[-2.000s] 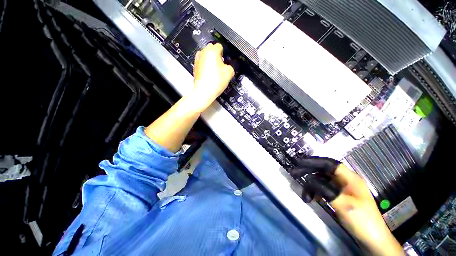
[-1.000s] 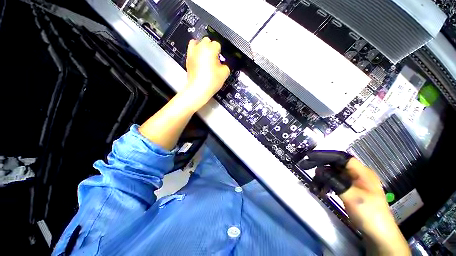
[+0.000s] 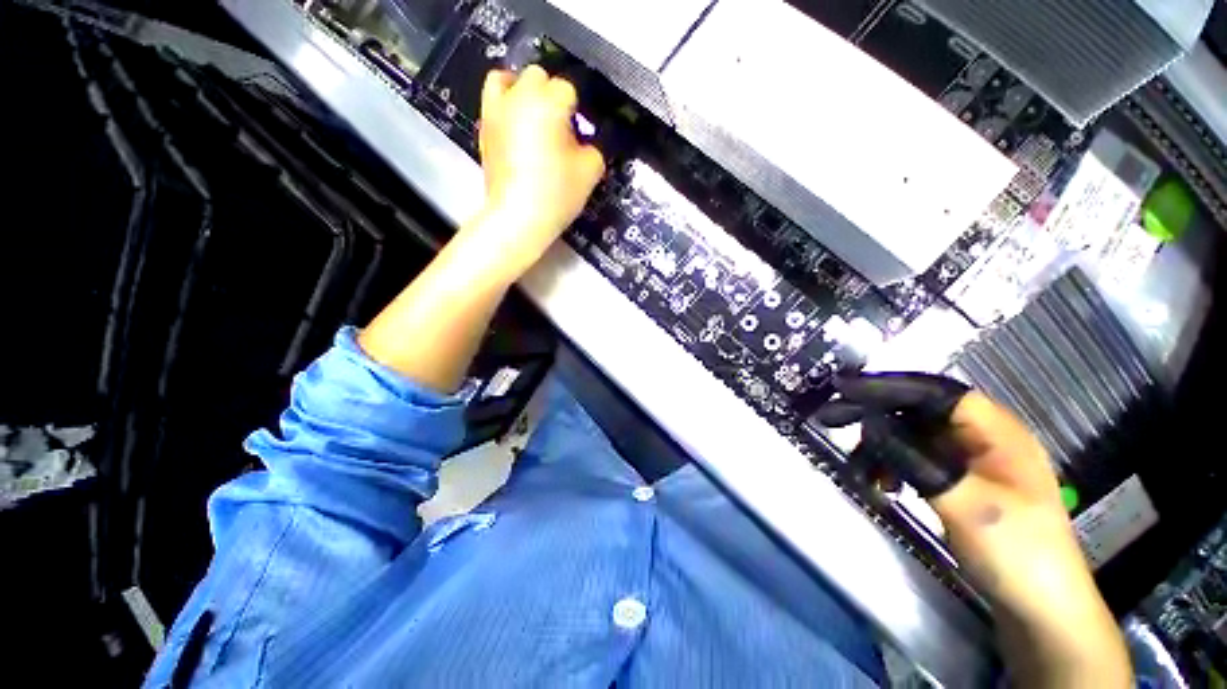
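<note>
A long black circuit board with white markings and small pads lies beyond the silver rail. Large silver-white heat sinks stand on it. My left hand is over the board's left part, fingers curled down; its fingertips are hidden, so I cannot tell whether it holds something. My right hand, with black finger covers, is at the board's right end near the rail. Its thumb and fingers are bent towards each other, and I cannot make out anything between them.
The silver conveyor rail runs diagonally between my body and the board. A dark ribbed plate with a white label and green stickers is at the right. A chain track is at the upper right. Dark racks are at the left.
The board, heat sinks and ribbed plate have shifted slightly in view. My left hand appears a little further up and left, my right hand a little further right. The right fingers have changed pose slightly.
</note>
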